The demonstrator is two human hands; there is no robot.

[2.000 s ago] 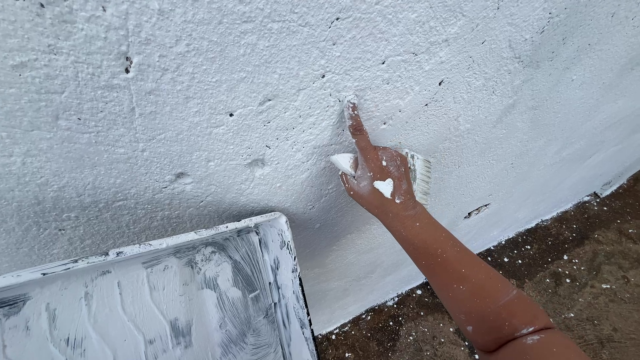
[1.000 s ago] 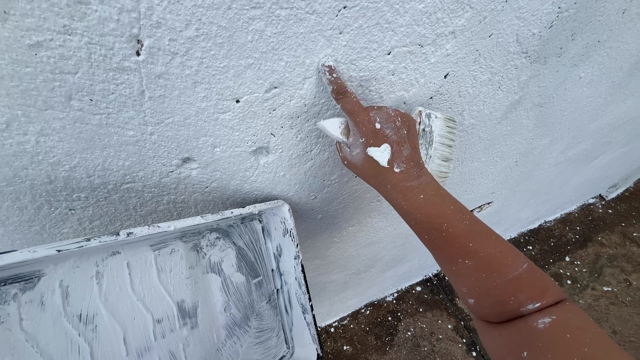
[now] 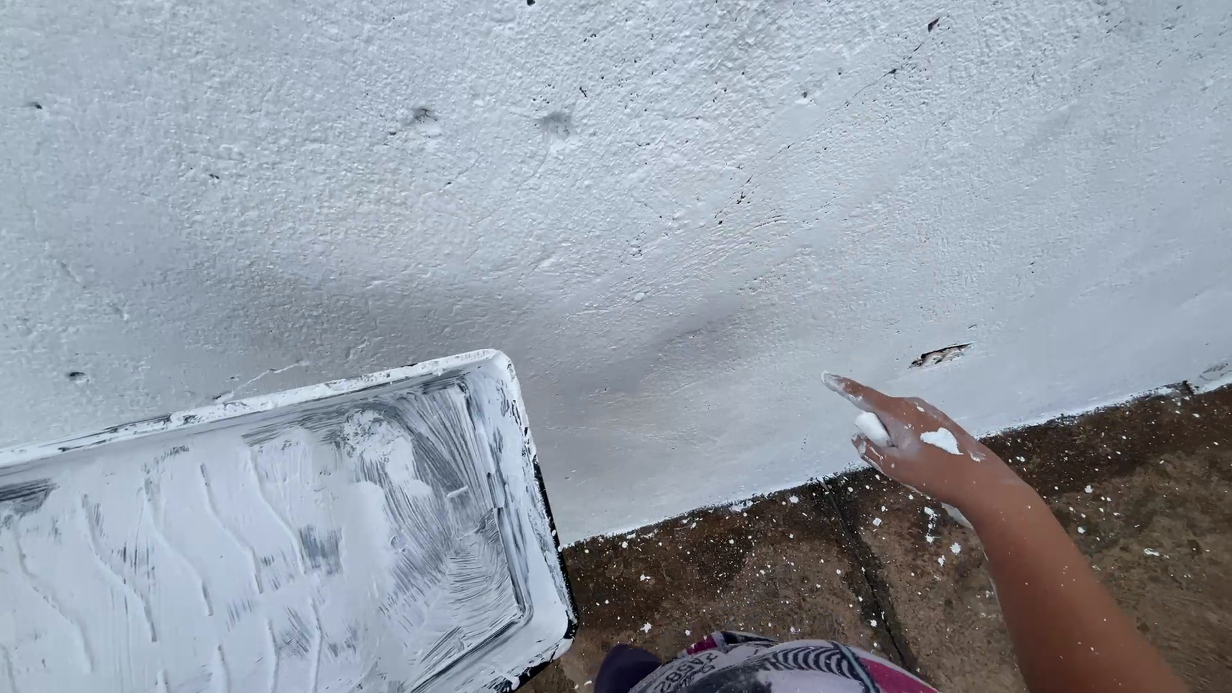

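Note:
My right hand point(image 3: 924, 443), smeared with white paint, is at the lower right, in front of the foot of a rough white-painted wall point(image 3: 674, 221). It is closed round a paintbrush, whose white handle end point(image 3: 873, 429) sticks out by the thumb; the bristles are mostly hidden beneath the hand. The index finger points out to the upper left. A paint tray point(image 3: 500, 385) coated in white paint fills the lower left, tilted in view, with ridges in its bed. My left hand is out of view.
A brown paved floor point(image 3: 770, 568) spotted with white paint runs along the wall's foot, with a dark joint across it. A chipped hole point(image 3: 939, 355) marks the wall above my right hand. Part of my patterned clothing point(image 3: 770, 664) shows at the bottom edge.
My right hand has moved down and away from the upper wall, with the brush still in it. The brush's bristles, plain to see before, are now mostly hidden.

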